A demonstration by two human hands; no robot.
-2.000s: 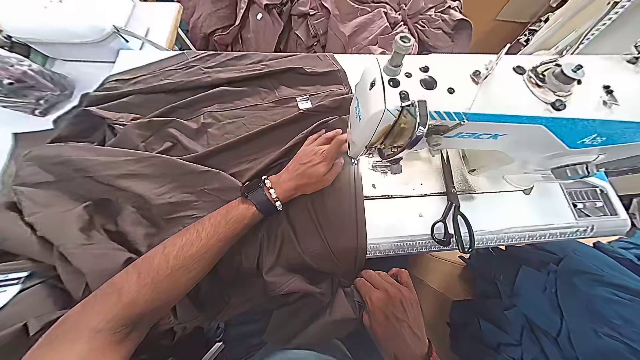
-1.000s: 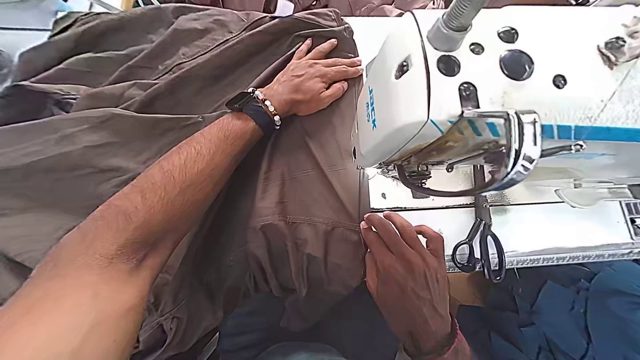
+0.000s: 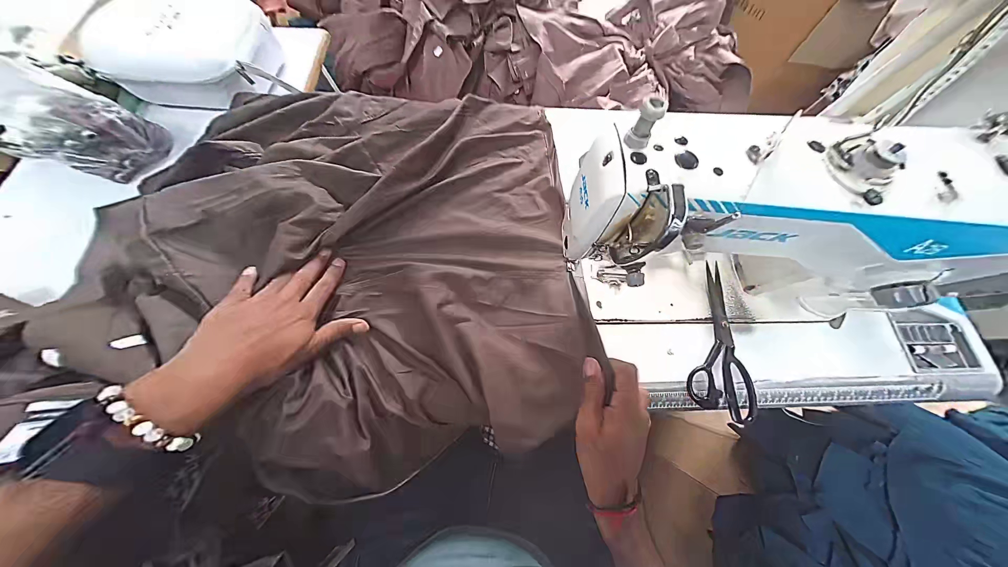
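Brown fabric (image 3: 441, 291) is spread over the sewing table, its right edge running under the needle area of a white Jack sewing machine (image 3: 850, 236). My left hand (image 3: 272, 327) lies on the cloth well left of the machine, fingers apart, a beaded bracelet at its wrist. Near the table's front edge, my right hand (image 3: 614, 425) pinches the fabric's right edge between thumb and fingers. Black-handled scissors (image 3: 722, 346) rest on the machine bed, right of the right hand, blades pointing away from me.
Mauve garments (image 3: 535, 51) are heaped behind the table, beside a cardboard box (image 3: 787, 47). Dark blue fabric (image 3: 882, 480) lies at the front right. A plastic-wrapped bundle (image 3: 87, 130) and a white machine (image 3: 173, 47) stand at the upper left.
My left hand has moved left, away from the machine head, across the cloth. My right hand now pinches the fabric's edge. The view has shifted widely.
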